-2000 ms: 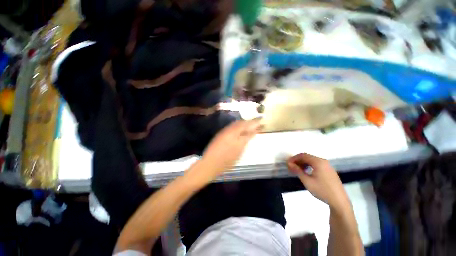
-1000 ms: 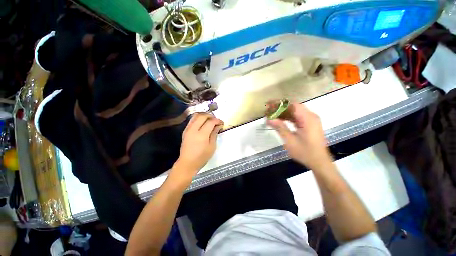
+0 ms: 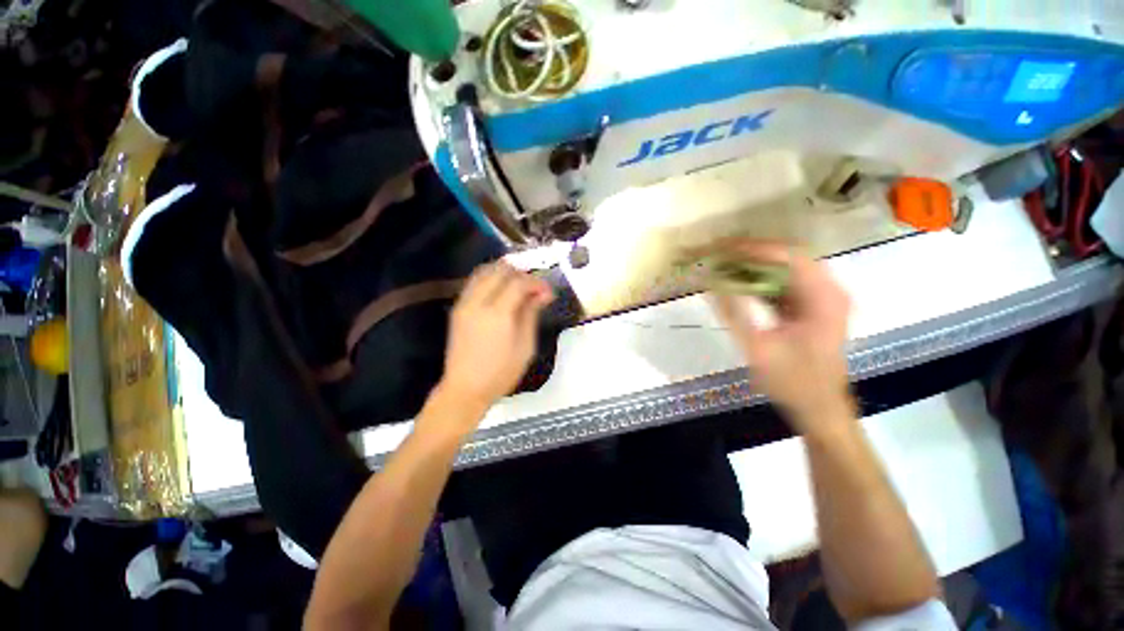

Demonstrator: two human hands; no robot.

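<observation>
The black garment (image 3: pixel 358 191) with brown strips (image 3: pixel 401 298) lies left of and under the needle area of the white Jack sewing machine (image 3: pixel 789 123). My left hand (image 3: pixel 496 327) is on the garment just below the presser foot (image 3: pixel 577 255), fingertips bent together on the black fabric edge. My right hand (image 3: pixel 795 321) is blurred, over the machine bed to the right, with the green thread snips (image 3: pixel 752 276) between its fingers. White curved rims (image 3: pixel 150 224) show at the garment's far left.
An orange item (image 3: pixel 922 203) sits on the machine bed at the right. A coiled cord (image 3: pixel 535 49) lies on the machine top, beside a green holder (image 3: pixel 413 22). Cardboard under clear tape (image 3: pixel 130 370) is at the left. A measuring strip (image 3: pixel 690 397) runs along the table's front edge.
The view has shifted, so the machine appears further right. My right hand, which held nothing clear two seconds ago, keeps the snips from one second ago. More black fabric shows beside my left hand.
</observation>
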